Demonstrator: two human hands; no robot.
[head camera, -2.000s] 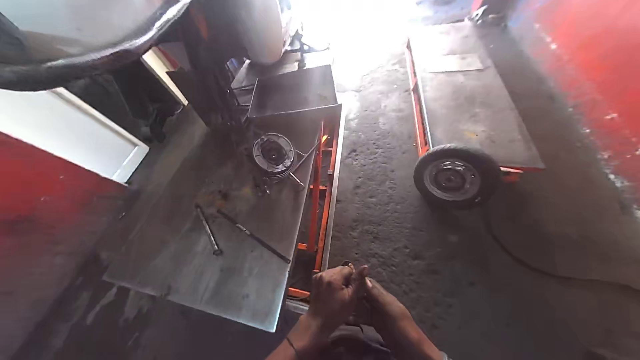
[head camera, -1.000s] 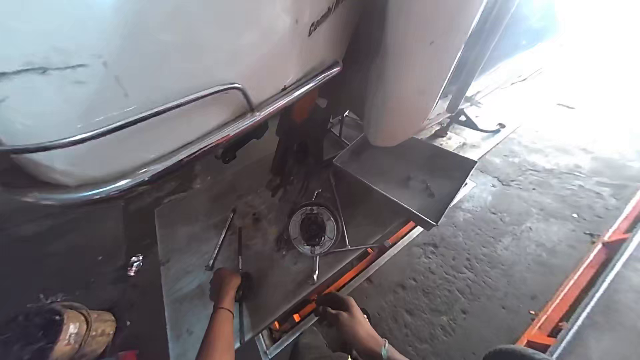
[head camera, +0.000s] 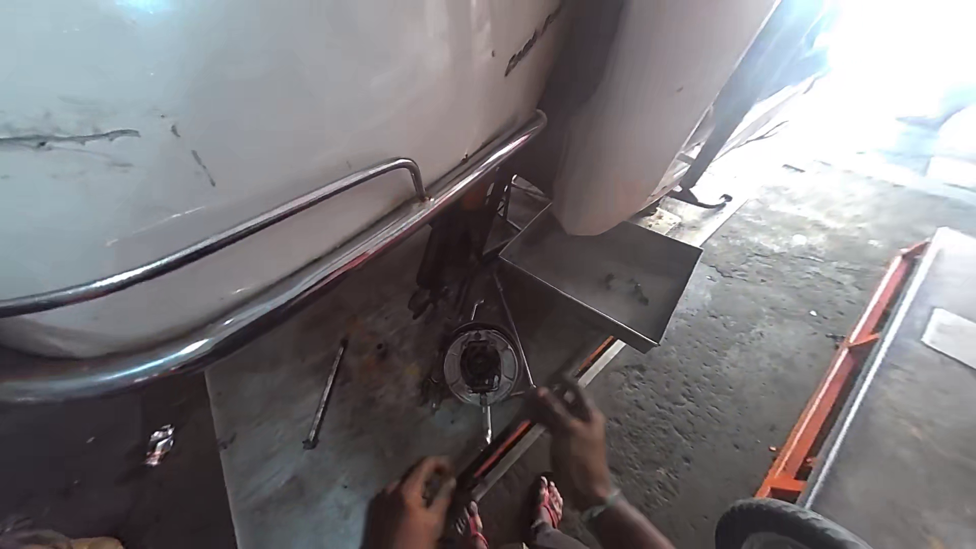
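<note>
My left hand (head camera: 415, 499) is curled at the bottom centre, low over the edge of the metal platform (head camera: 267, 480). My right hand (head camera: 576, 438) is farther right and higher, its fingers bent around something dark. A dark metal bar (head camera: 492, 451) appears to run between both hands, though blur and the dark platform edge obscure its outline. Just beyond them, a round brake assembly (head camera: 460, 368) with curved shoes sits low over the platform, a short shiny rod (head camera: 488, 423) jutting toward me. Another slim metal bar tool (head camera: 326, 396) lies on the platform to the left.
A white vehicle body (head camera: 305, 99) with a chrome bumper (head camera: 305, 297) overhangs the platform. Small dark parts lie in a metal tray (head camera: 579, 267). At right stand an orange-framed platform (head camera: 846, 366) and a tyre (head camera: 785, 522). My sandalled feet (head camera: 547, 499) are below.
The dark bar that my left hand touched on the platform a second ago has left that spot. My hands have come nearer the platform's edge. The view has shifted strongly since the oldest frame.
</note>
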